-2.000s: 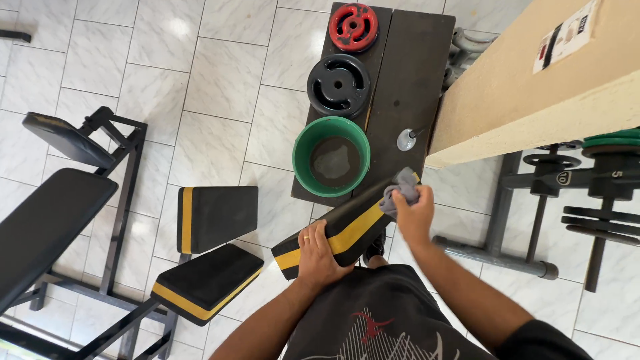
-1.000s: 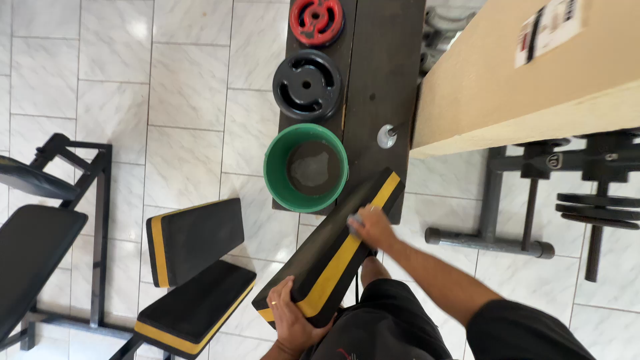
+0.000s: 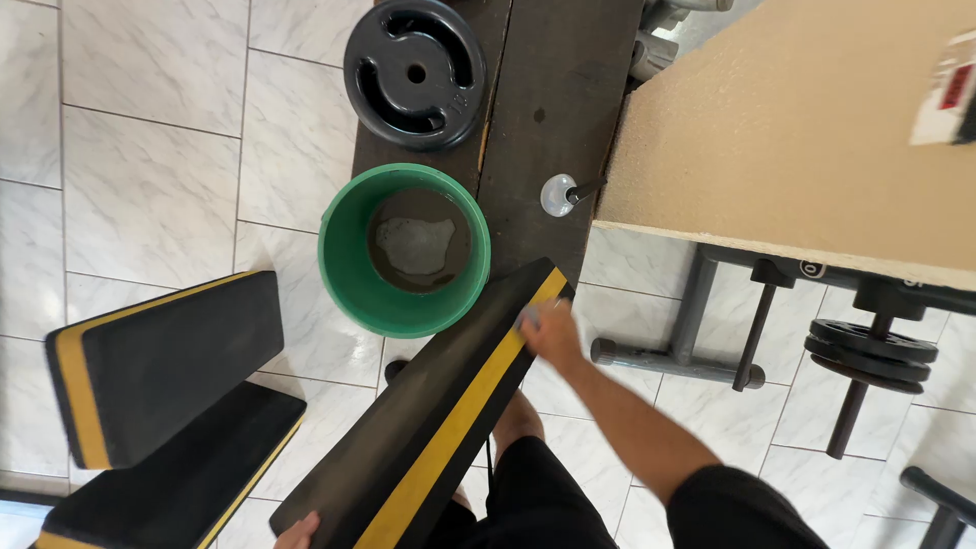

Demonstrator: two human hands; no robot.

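Note:
A black padded cushion with a yellow stripe [image 3: 427, 404] lies diagonally in front of me, its far end at the dark wooden bench. My right hand [image 3: 550, 332] presses a grey cloth [image 3: 528, 314] on the stripe near that far end. At the bottom edge, the fingers of my left hand [image 3: 299, 531] rest on the cushion's near end; the rest of that hand is out of view. Just beyond the cushion, a green bucket [image 3: 335, 282] holds murky water with foam. To its right is a clear bottle with a dark nozzle [image 3: 558, 195].
A black weight plate [image 3: 415, 72] lies on the dark wooden bench [image 3: 560, 91]. Two black-and-yellow pads [image 3: 183, 366] are at the left. A chipboard panel [image 3: 762, 152] stands at the right, above a metal rack [image 3: 690, 313] holding black plates [image 3: 869, 354].
My right hand has moved from the cushion's far end to the middle of its stripe, then back toward the far end with the cloth. My left hand has slid toward the near end.

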